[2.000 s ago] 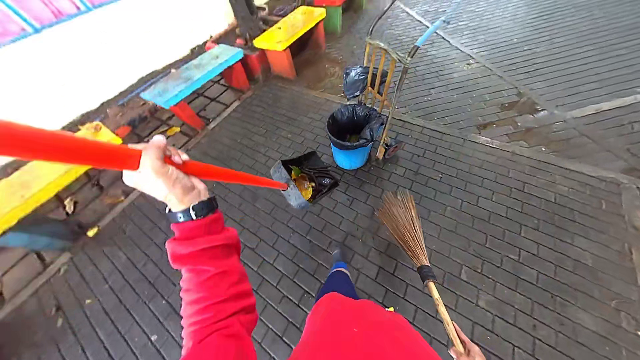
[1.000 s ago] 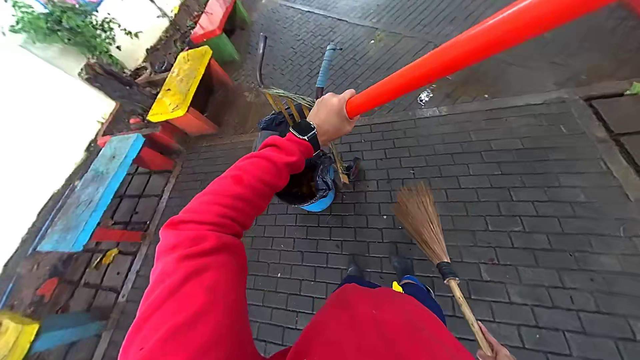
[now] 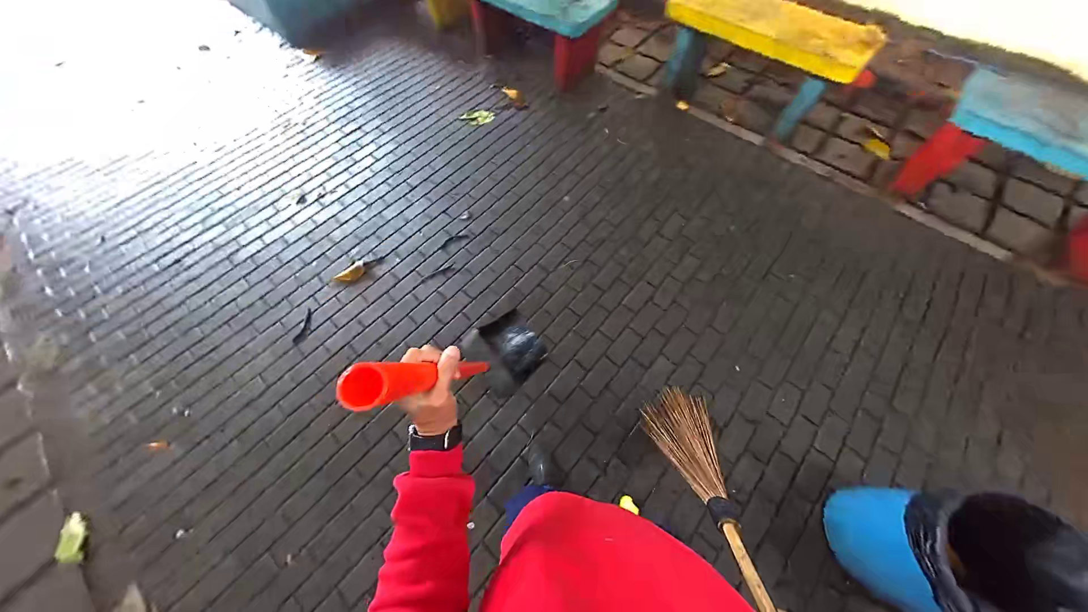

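My left hand [image 3: 432,391] grips the red tubular handle [image 3: 387,384] of a long-handled dustpan, whose dark pan [image 3: 508,350] is just beyond the hand, over the pavers. No leaves can be made out in the pan. A stick broom [image 3: 693,446] with a dark binding and wooden handle points its bristles forward, right of my legs; my right hand is out of frame. At the lower right is a blue bucket [image 3: 875,544] lined with a black plastic bag [image 3: 1020,552]. Fallen leaves lie on the paving, among them a yellow one [image 3: 350,272] and a green one [image 3: 478,117].
Low painted benches stand along the top: a blue one with red legs [image 3: 552,10], a yellow one [image 3: 778,34] and another blue one [image 3: 1024,119] at the right. A curb line [image 3: 850,191] runs before them. A pale leaf [image 3: 72,537] lies at lower left.
The view has swung strongly left. The bucket now shows at lower right instead of ahead. The dustpan, holding leaves two seconds ago, shows none now. My right hand has left the view.
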